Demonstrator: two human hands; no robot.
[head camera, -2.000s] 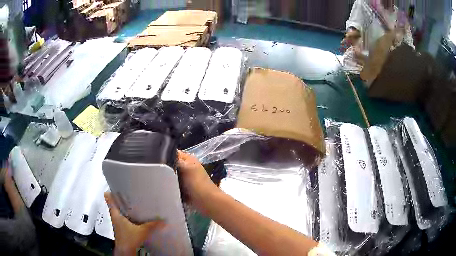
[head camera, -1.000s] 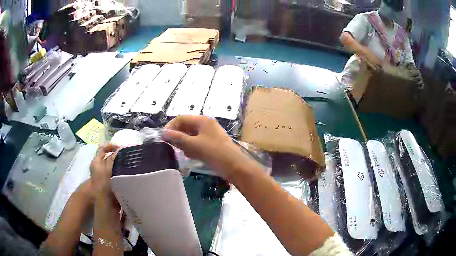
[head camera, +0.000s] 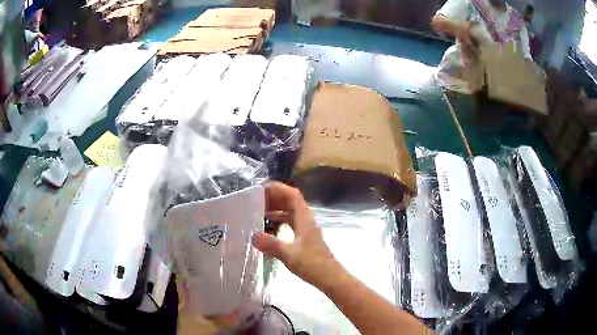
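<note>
A white-and-black unit (head camera: 213, 245) is held tilted in front of me, its white face with a printed mark upward. A clear poly bag (head camera: 213, 154) covers it, with the loose crinkled end standing beyond the unit's far end. My right hand (head camera: 291, 239) grips the unit's right edge, thumb on the white face. My left hand (head camera: 213, 322) is at the unit's near end, low and partly cut off by the bottom edge. A stack of empty poly bags (head camera: 340, 262) lies to the right, half inside a brown carton (head camera: 353, 134).
Unbagged units (head camera: 124, 229) lie at left. Bagged units (head camera: 465, 222) lie in a row at right. Units with bunched film (head camera: 281, 91) lie beyond, near flattened cartons (head camera: 216, 33). A yellow note (head camera: 105, 150) is at left. A person (head camera: 481, 46) handles a brown carton across the table.
Film now covers the held unit. My right hand has moved from its far end to its right edge. My left hand is now at the near end. Another white unit shows on the left row.
</note>
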